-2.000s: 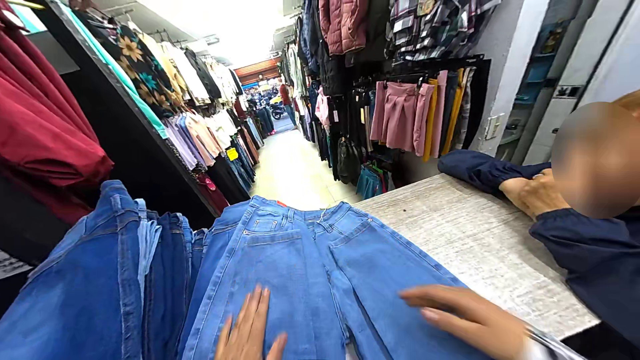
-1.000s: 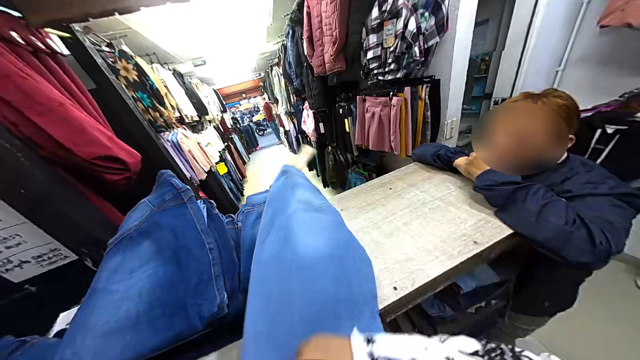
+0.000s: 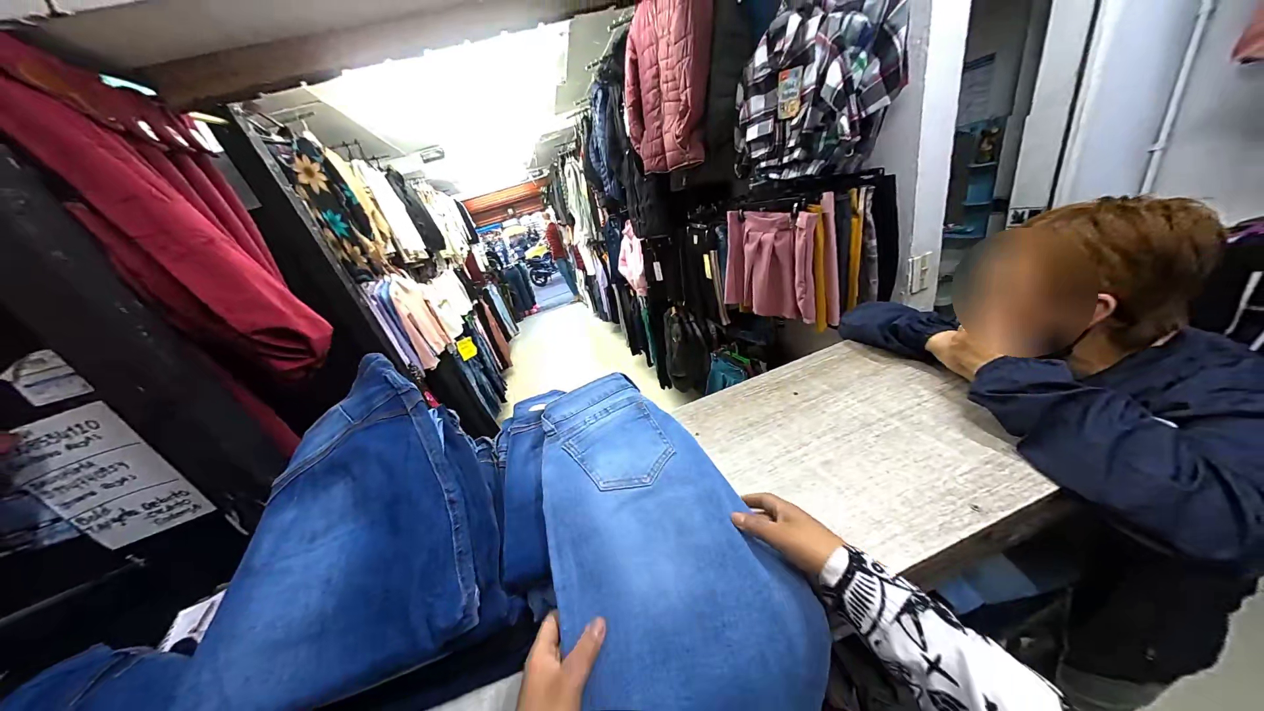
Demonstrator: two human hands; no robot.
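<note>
A pair of blue jeans point(image 3: 657, 553), folded lengthwise with a back pocket on top, lies between my hands in the head view. My left hand point(image 3: 561, 664) is at its lower left edge, thumb and fingers around the denim. On the right edge rests my right hand point(image 3: 790, 533), thumb on top and the other fingers partly hidden by the cloth. Directly left stands a row of darker folded jeans point(image 3: 346, 533), some touching the pair I hold.
A whitewashed wooden counter point(image 3: 869, 434) extends to the right, where a person in a navy jacket leans on it with folded arms. Red garments point(image 3: 168, 207) hang at left beside a handwritten paper point(image 3: 109, 474). Clothes racks line the aisle point(image 3: 563, 346).
The jeans that lay spread wide with both legs apart are now folded lengthwise, back pocket up. My hands have gone from flat on the denim to its two side edges.
</note>
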